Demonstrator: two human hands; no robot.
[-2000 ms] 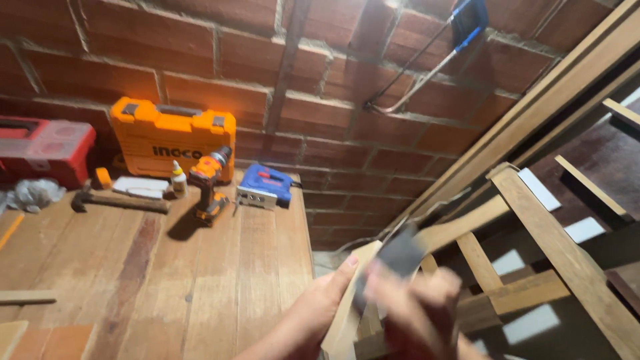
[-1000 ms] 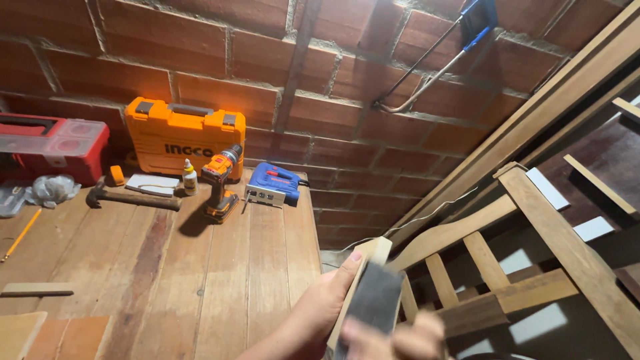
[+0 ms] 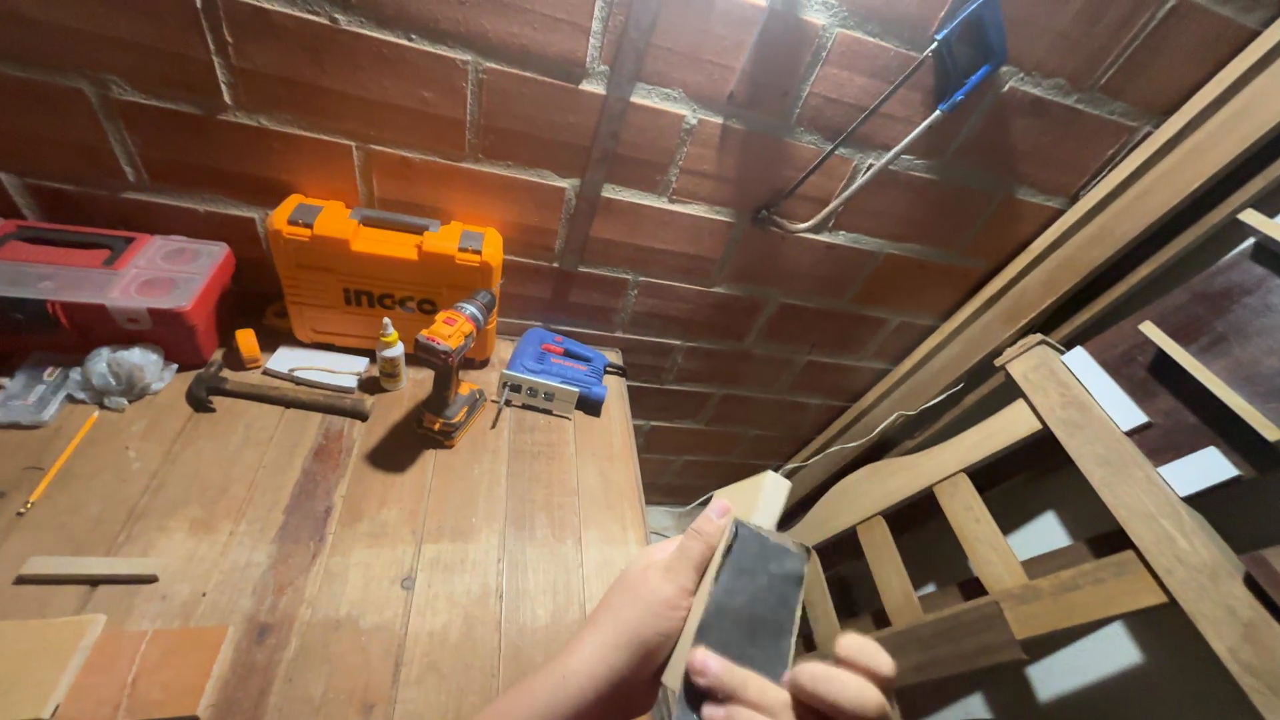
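Observation:
My left hand (image 3: 665, 590) is closed around a pale wooden block (image 3: 757, 497), its thumb lying along the near edge. Over the block's face lies a dark, flat rectangular piece that looks like a sanding block (image 3: 755, 600). The fingers of my right hand (image 3: 795, 685) press on its lower end, and that hand is partly cut off by the bottom edge. On the wooden table (image 3: 500, 560) to the left stand an orange cordless drill (image 3: 450, 365), a blue jigsaw (image 3: 560, 370), a glue bottle (image 3: 391, 357) and a hammer (image 3: 280, 395).
An orange tool case (image 3: 385, 275) and a red toolbox (image 3: 110, 290) stand against the brick wall. A pencil (image 3: 60, 460), a wood strip (image 3: 87, 570) and sandpaper sheets (image 3: 150, 670) lie at left. A blue-handled hacksaw (image 3: 860, 180) hangs above. Wooden slatted furniture (image 3: 1120, 500) stands at right.
The dark piece and my right hand, blurred in the earlier frames, have moved down along the wooden block. My left hand keeps its hold on the block.

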